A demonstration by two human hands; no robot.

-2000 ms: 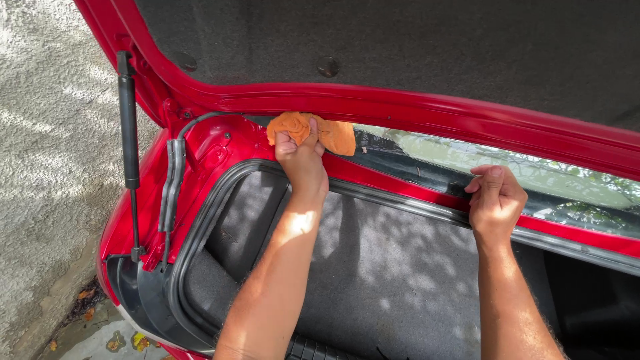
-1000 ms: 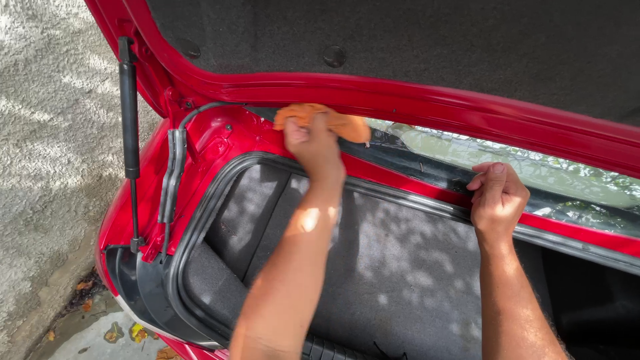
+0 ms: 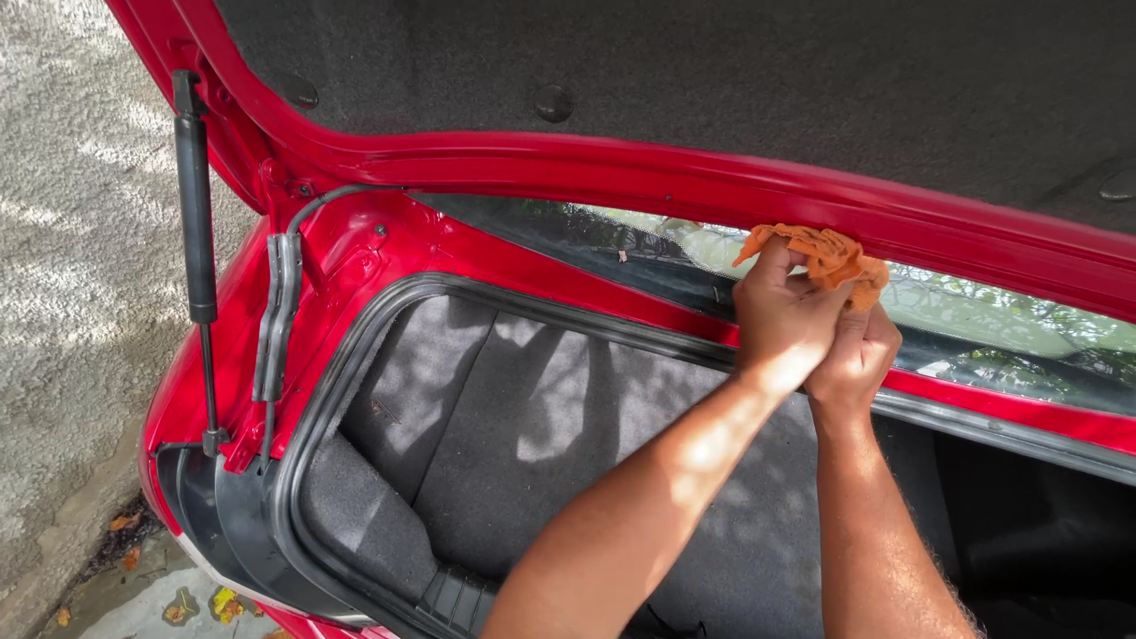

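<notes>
An orange cloth is bunched up just below the red edge of the raised trunk lid, in front of the rear window glass. My left hand grips the cloth between thumb and fingers. Close against it on the right, my right hand has its fingers curled at the lower right end of the cloth; the overlap hides whether it pinches the fabric. Both wrists are over the black rubber trunk seal.
A black gas strut and a covered cable stand at the left hinge. Beyond them rises a rough plaster wall. Grey carpeted seat backs lie inside the trunk opening. Small debris rests by the glass.
My left hand has moved right with the orange cloth, from the left corner of the window channel to beside my right hand. The two hands were apart before.
</notes>
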